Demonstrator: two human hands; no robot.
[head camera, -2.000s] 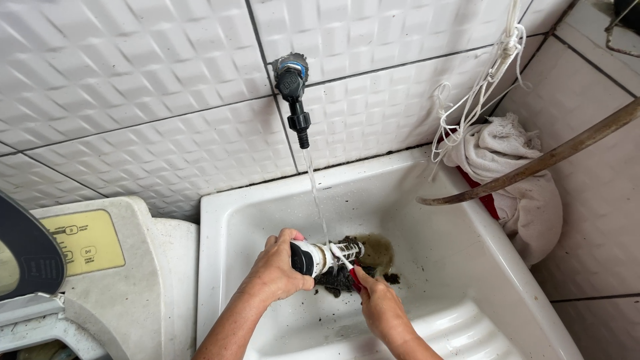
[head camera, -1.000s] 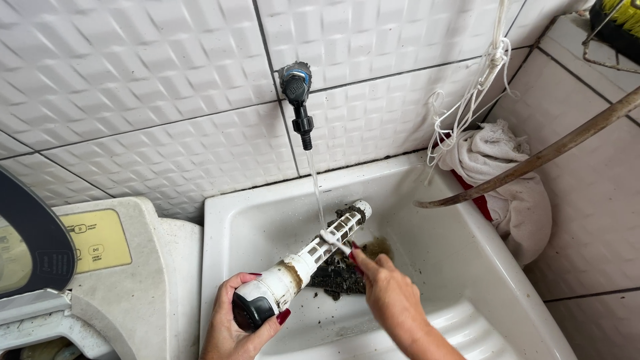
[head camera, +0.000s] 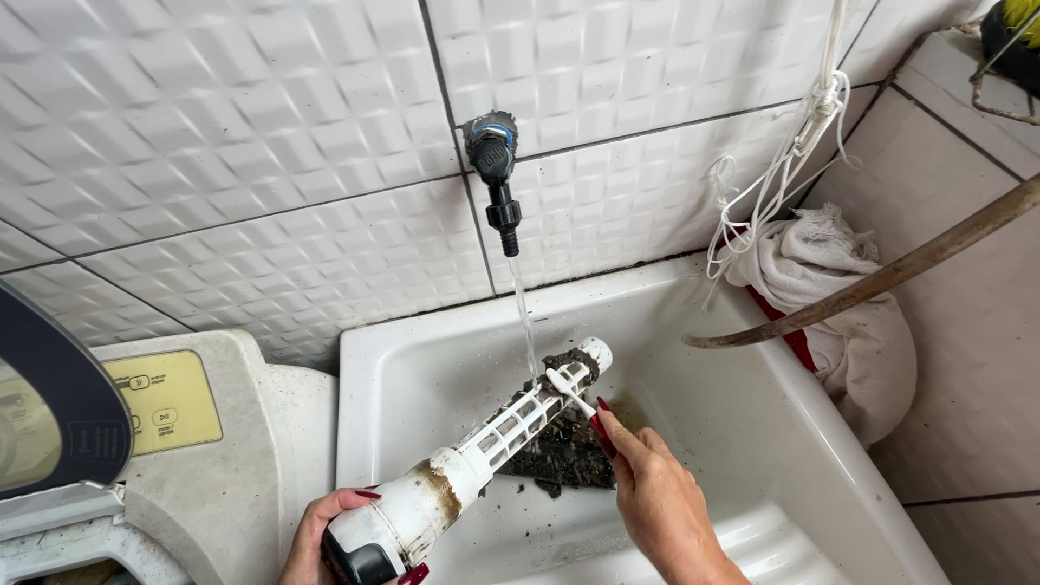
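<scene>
My left hand (head camera: 317, 532) grips the wide lower end of a white plastic tube with a slotted cage section (head camera: 508, 435), tilted up to the right over the sink. Brown grime rings its body and dark sludge clings near the far tip. My right hand (head camera: 662, 496) holds a red and white toothbrush (head camera: 581, 402), its head against the cage near that tip. Water runs from a black tap (head camera: 500, 191) onto the cage beside the brush. Beneath the tube, a dark object covered in sludge (head camera: 561, 465) lies in the white sink (head camera: 394, 325); its kind is unclear.
A washing machine (head camera: 219, 479) with a yellow control panel adjoins the sink at left. On the right are a bunched white cloth (head camera: 861, 325), a hanging white cord (head camera: 825, 106) and a curved brown stick or pipe (head camera: 886, 280) reaching over the sink's edge.
The tube was lower and more level two seconds ago, with my left hand nearer its middle. My left hand now holds its wide end, and the brush is nearer the far tip than one second ago.
</scene>
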